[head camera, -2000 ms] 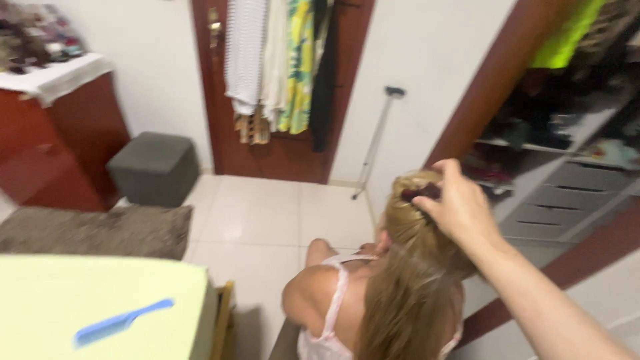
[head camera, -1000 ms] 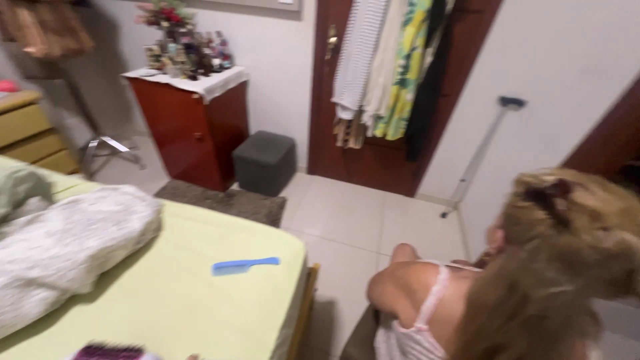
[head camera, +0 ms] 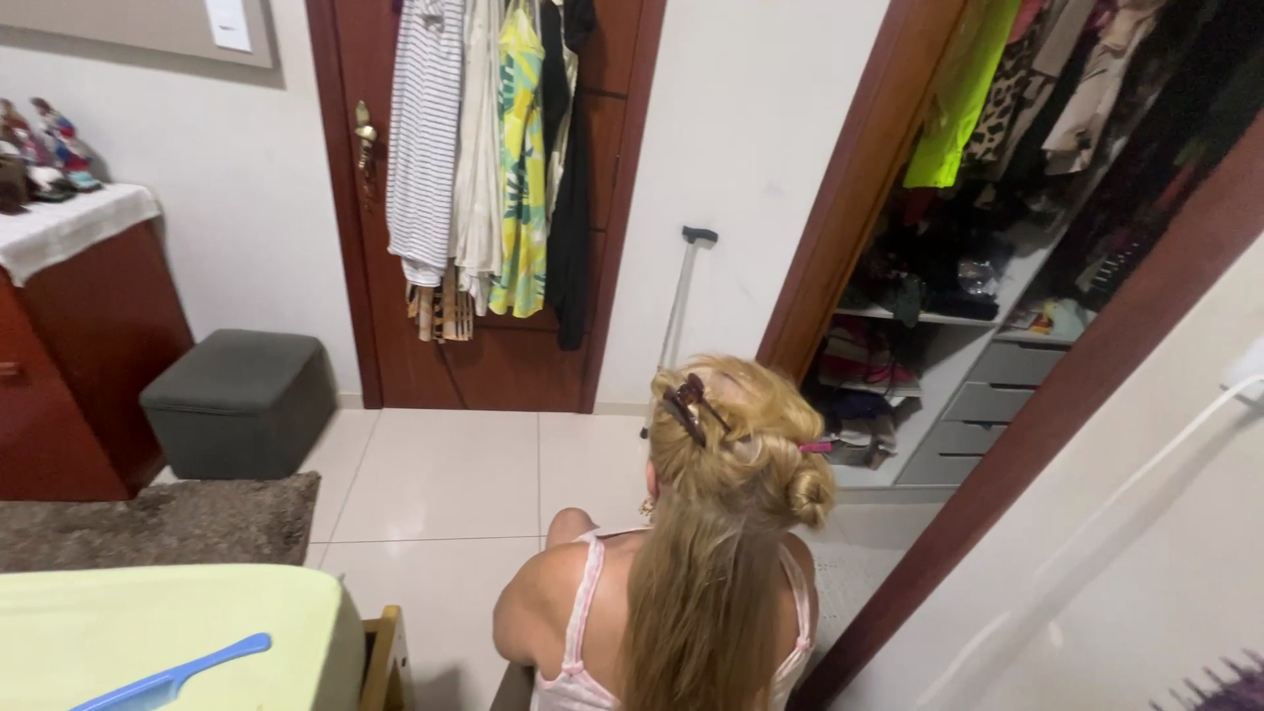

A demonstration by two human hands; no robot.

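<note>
Neither my left hand nor my right hand is in view. A seated person point(head camera: 583, 617) in a light strapped top has their back to me, with long blond hair point(head camera: 696, 592) hanging down. A dark claw clip point(head camera: 696, 407) holds hair at the top of the head. A pink clip point(head camera: 816, 447) shows at the right, above a small twisted bun point(head camera: 810, 492). Purple bristles of a hairbrush point(head camera: 1220, 688) poke into the bottom right corner; what holds it is hidden. A blue comb point(head camera: 178, 676) lies on the bed at the lower left.
The bed point(head camera: 286, 612) has a pale green cover. Beyond it are a rug point(head camera: 197, 523), a grey ottoman point(head camera: 237, 405) and a red-brown cabinet point(head camera: 109, 365). Clothes hang on a door point(head camera: 494, 370). A walking cane point(head camera: 677, 296) leans on the wall beside an open wardrobe point(head camera: 973, 370).
A hand that touched the dark clip two seconds ago is out of view. The hairbrush, seen at the lower left one second ago, shows at the lower right. The view has swung right.
</note>
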